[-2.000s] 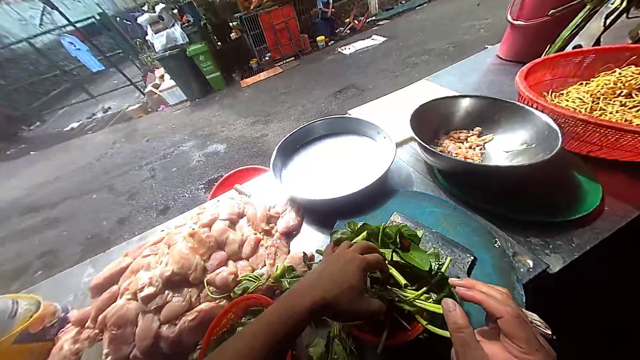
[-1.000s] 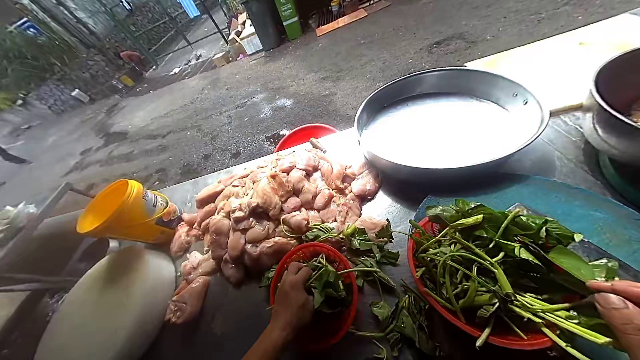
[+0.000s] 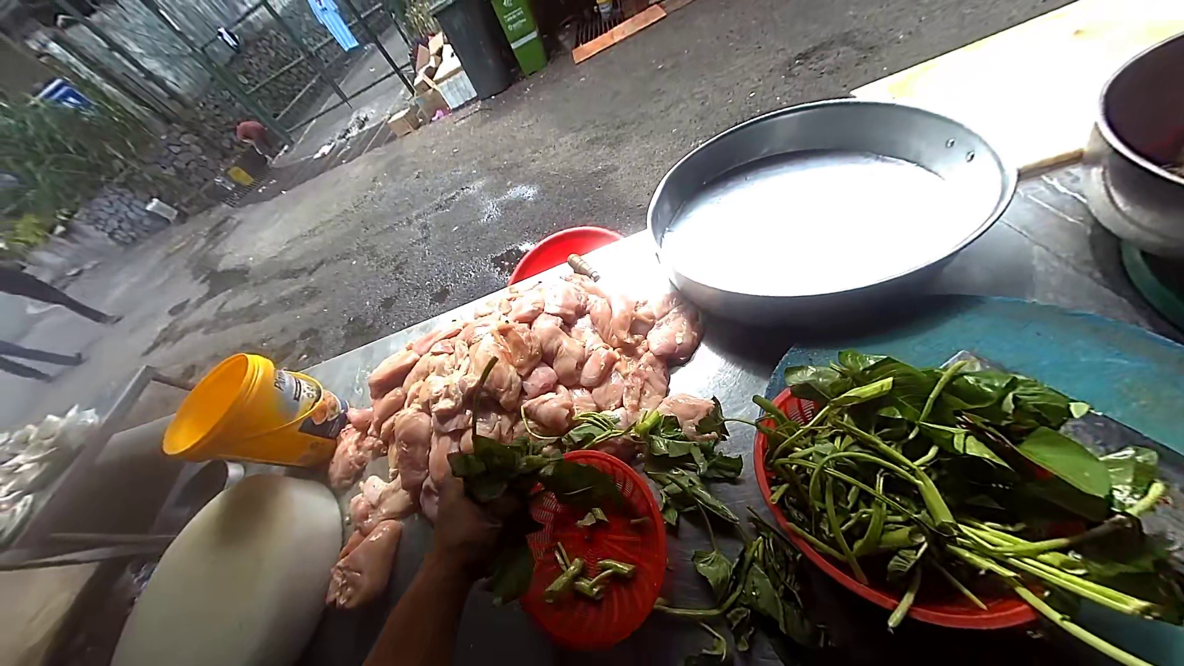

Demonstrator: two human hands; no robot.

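My left hand (image 3: 470, 532) is closed around a bunch of leafy greens (image 3: 507, 467), at the left rim of a small red plastic basket (image 3: 618, 620). Cut stem pieces (image 3: 592, 578) lie in that basket. To its right, a larger red basket (image 3: 782, 518) is heaped with long-stemmed leafy greens (image 3: 888, 490). Loose leafy sprigs (image 3: 758, 583) lie on the metal table between the two baskets. Behind the small basket is a pile of raw chicken pieces (image 3: 518, 370), close to my left hand. My right hand is out of view.
A large round metal pan (image 3: 832, 287) stands behind the greens, with a metal bowl (image 3: 1128, 185) at far right. A blue-green round board (image 3: 1045, 342) is under the large basket. A yellow bucket (image 3: 250, 416) lies tilted near a white round board (image 3: 240, 573). A red bowl (image 3: 564, 248) is beyond the chicken.
My left hand has lifted a bunch of greens out of the small basket to its left side, leaving stem pieces inside. My right hand, earlier at the large basket's greens, has left the view.
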